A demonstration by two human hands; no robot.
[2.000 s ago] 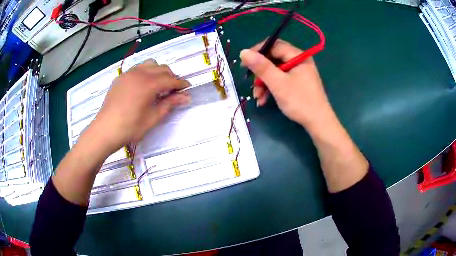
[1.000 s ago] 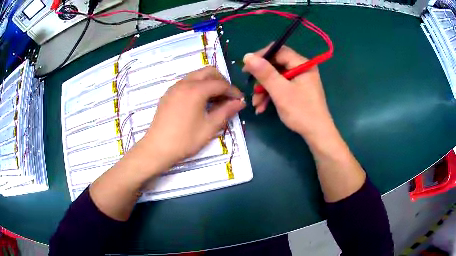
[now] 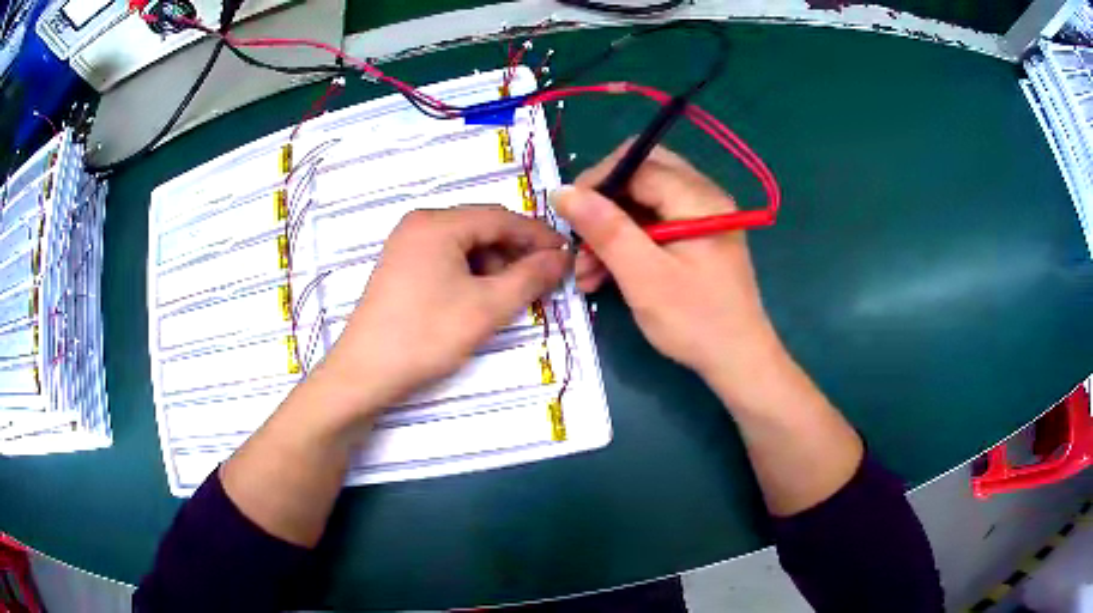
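My right hand (image 3: 671, 258) holds a black test probe (image 3: 648, 144) and a red test probe (image 3: 713, 225) like pens. Their tips are near my left fingertips at the tray's right edge. My left hand (image 3: 450, 299) pinches a tiny pale lead end (image 3: 567, 247) between thumb and index finger. Whether the tips touch it is too small to tell. The white tray (image 3: 599, 413) lies under my left hand, with flat white cells in two columns, yellow tape (image 3: 557, 419) at their ends and thin red and black wires. My left hand hides part of the right column.
Stacked white trays (image 3: 84, 335) stand at the left, more trays (image 3: 1070, 102) at the far right. A beige tester (image 3: 114, 46) is at the back left. Red and black cables with a blue band (image 3: 491, 114) cross the tray's top edge. A red stool (image 3: 1037, 449) is beyond the bench edge.
Since two seconds ago, my left hand has moved right from mid-tray to the lead end. My right hand has lowered and moved left, bringing the probes to my left fingertips. The blue band has dropped over the tray.
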